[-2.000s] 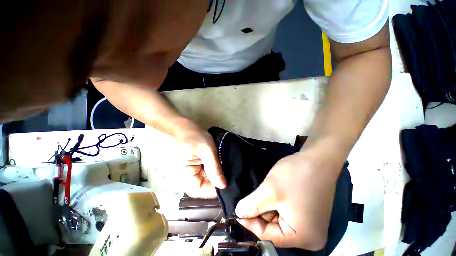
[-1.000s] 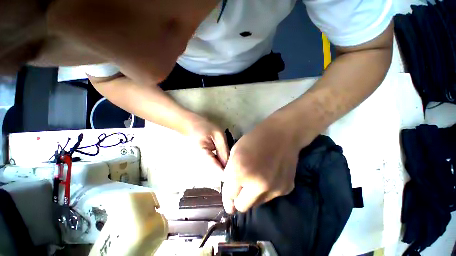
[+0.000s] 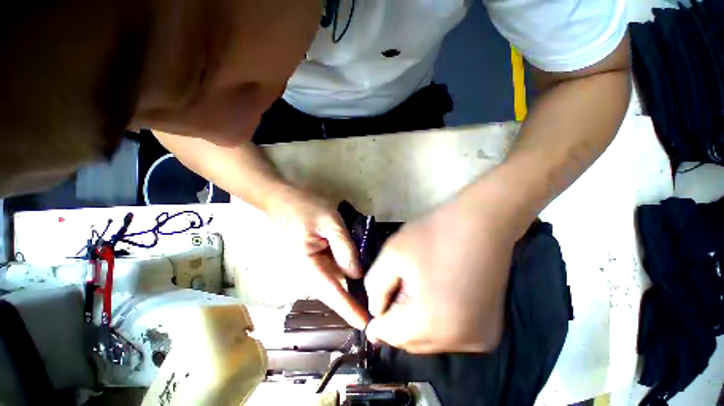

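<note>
A black fabric workpiece [image 3: 528, 309] lies on the tabletop under and beyond my left hand, its narrow edge running to the presser foot area [image 3: 367, 358] at bottom centre. A thin silvery zipper line [image 3: 366, 236] shows on the raised part between my hands. My right hand [image 3: 321, 250], on the picture's left, holds the black edge, with a finger pointing down along it. My left hand [image 3: 440, 285], on the picture's right, is curled with its fingertips pinching the edge just above the foot. It is slightly blurred and hides much of the fabric. The needle cannot be made out.
The cream machine head [image 3: 210, 349] stands at bottom left, with a red-handled tool [image 3: 106, 285] on the machine. Black cord [image 3: 163, 225] lies behind it. Dark fabric piles [image 3: 679, 293] lie at the right edge. My face and white-shirted torso fill the top.
Compared with one second ago, my left hand has moved slightly right and down, showing the zipper line. My right index finger now extends down to the seam edge. The fabric has shifted and refolded.
</note>
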